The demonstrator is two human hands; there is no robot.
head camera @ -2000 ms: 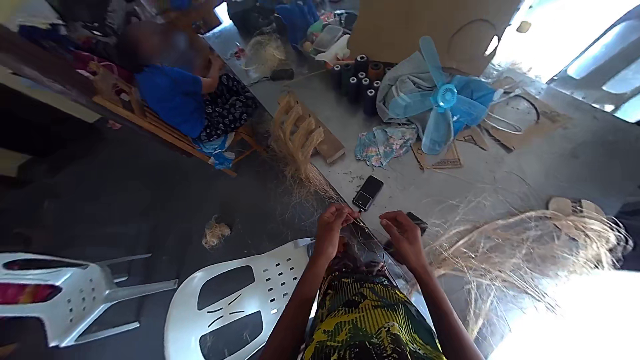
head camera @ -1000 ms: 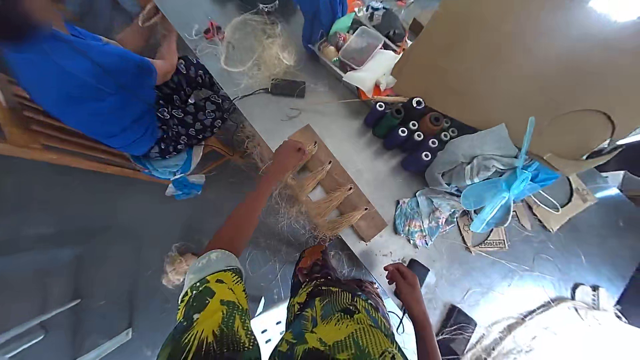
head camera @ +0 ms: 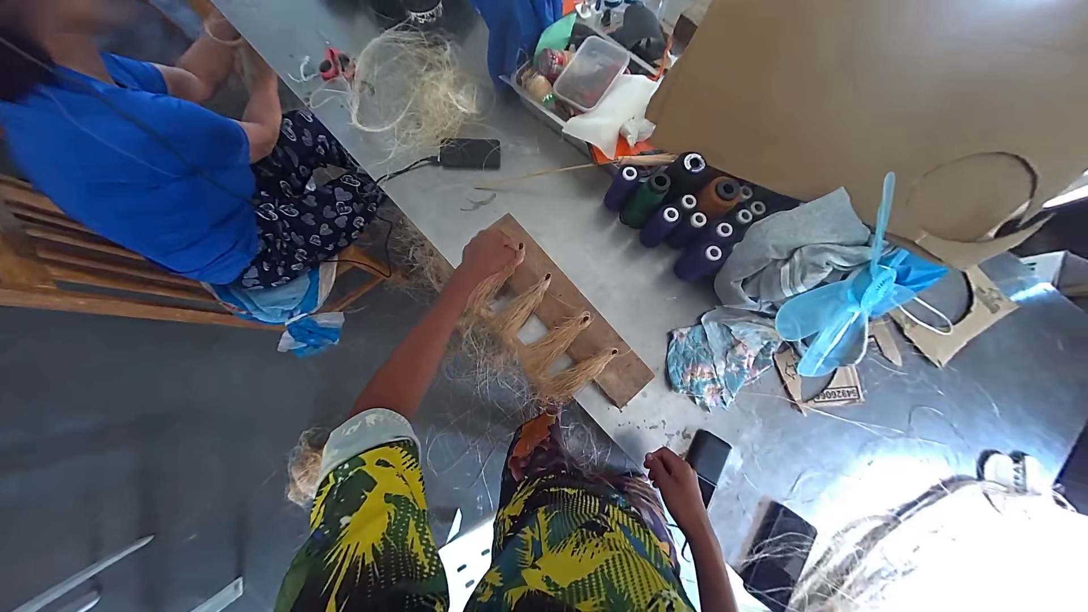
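Note:
My left hand (head camera: 491, 253) rests at the upper end of a wooden board (head camera: 586, 319), its fingers at the topmost of several tufts of tan fibre (head camera: 552, 340) fixed along the board. Whether the fingers grip that tuft cannot be told. Loose strands hang from the tufts over the table's edge. Lower right, my right hand (head camera: 671, 476) is by the table edge with its fingers curled, beside a black phone-like device (head camera: 708, 459). Whether it holds a thin strand is too small to see.
Thread cones (head camera: 663, 223), a blue fan (head camera: 867, 297), patterned cloth (head camera: 714, 357) and cardboard (head camera: 850, 102) lie on the right. A fibre bundle (head camera: 416, 85), red-handled scissors (head camera: 336, 65) and a black box (head camera: 470, 154) are farther up. A person in blue (head camera: 144, 170) sits at left.
My left hand has moved from near my right hand to the upper end of the board. The view has swung toward the seated person and the board.

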